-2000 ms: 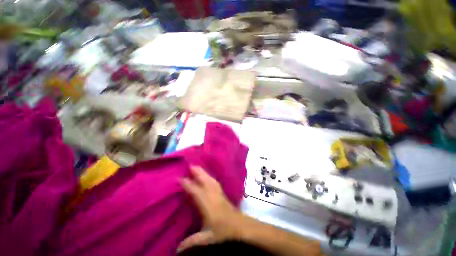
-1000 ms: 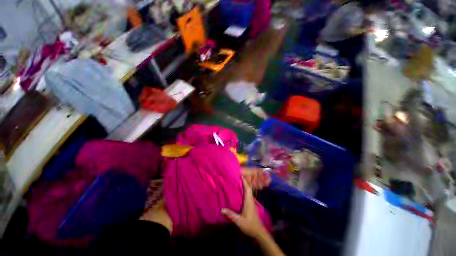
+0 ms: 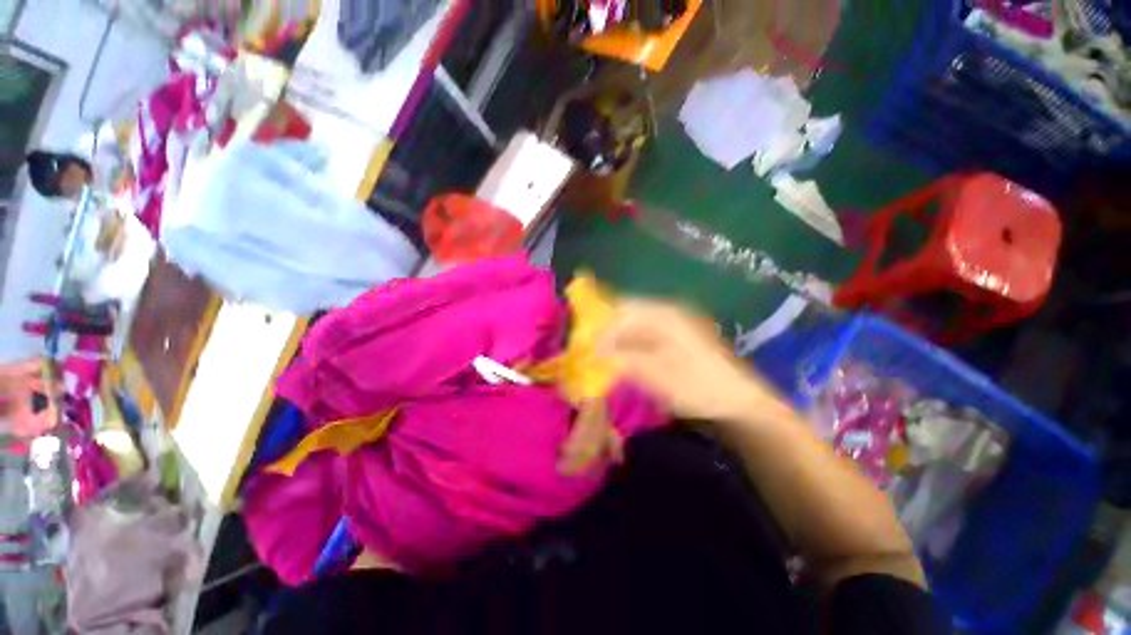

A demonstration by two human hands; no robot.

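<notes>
A bundle of magenta fabric (image 3: 465, 453) lies against my dark-clothed front. Yellow-orange fabric tie strips (image 3: 332, 440) show on its left and at its right side, and a small white piece (image 3: 500, 371) sticks out of its middle. My right hand (image 3: 657, 354), blurred, is closed on the yellow strip at the bundle's upper right. My left arm goes under the bundle; a bit of skin shows at its lower left edge. Blurred skin-toned fingers, seemingly of my left hand (image 3: 590, 437), hold the bundle's right side below the strip. The rest of that hand is hidden.
A blue crate (image 3: 1036, 515) with scraps stands at lower right, a red stool (image 3: 1002, 242) behind it. Paper scraps (image 3: 742, 118) lie on the green floor. Light blue fabric (image 3: 279, 230) lies on tables at left. Another blue crate (image 3: 1036, 93) is at upper right.
The view has swung from the white machine table to the aisle. The bundle is now against my body. My right hand has moved from the bundle's lower right side up to the yellow strip.
</notes>
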